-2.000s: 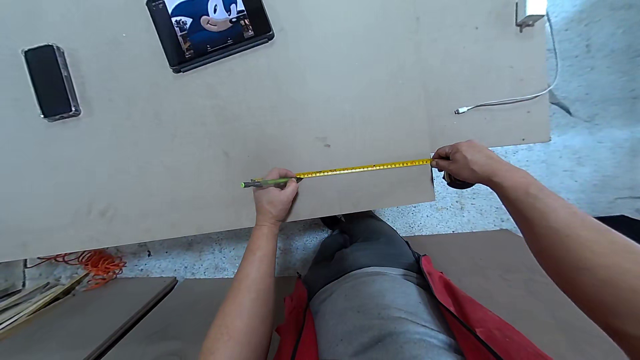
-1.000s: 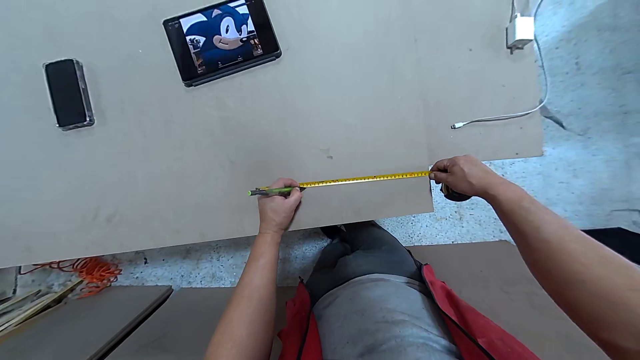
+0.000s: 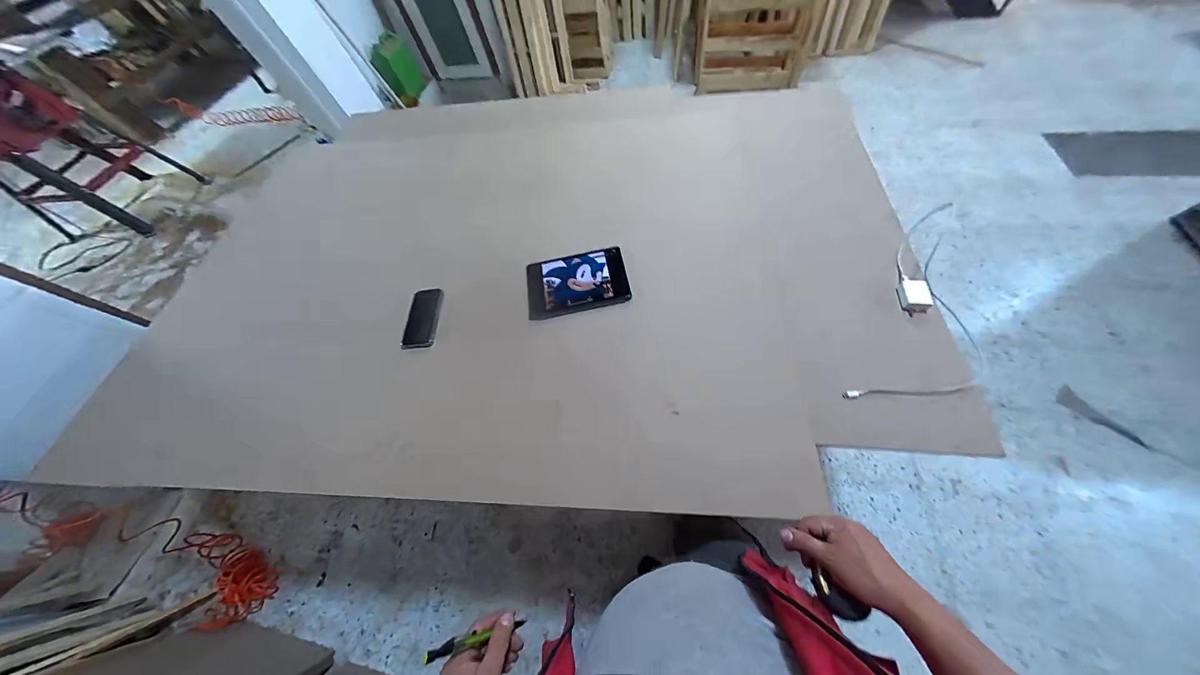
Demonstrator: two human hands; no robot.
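Note:
My left hand [image 3: 487, 645], low in the view, holds a green and black pen or marker [image 3: 466, 643] over the floor, off the board's near edge. At the near right corner of a large grey-brown board [image 3: 600, 431] is my right hand [image 3: 848, 558]. It grips a dark tape measure [image 3: 839, 595], partly hidden by the fingers; no yellow blade shows between the hands. A tablet [image 3: 578, 283] with a blue cartoon figure on its screen lies mid-board, and a dark phone [image 3: 423, 318] lies to its left.
A white charger [image 3: 914, 294] and its cable [image 3: 909, 391] lie at the board's right side. An orange coiled hose [image 3: 242, 577] is on the floor at lower left, near wood strips [image 3: 112, 637]. Wooden frames [image 3: 750, 47] stand beyond the far edge. A red metal stand is at upper left.
The yellow blade stretched between my hands is gone from sight. Both hands have moved off the board towards my body. The view has tilted up, showing the board's far edge.

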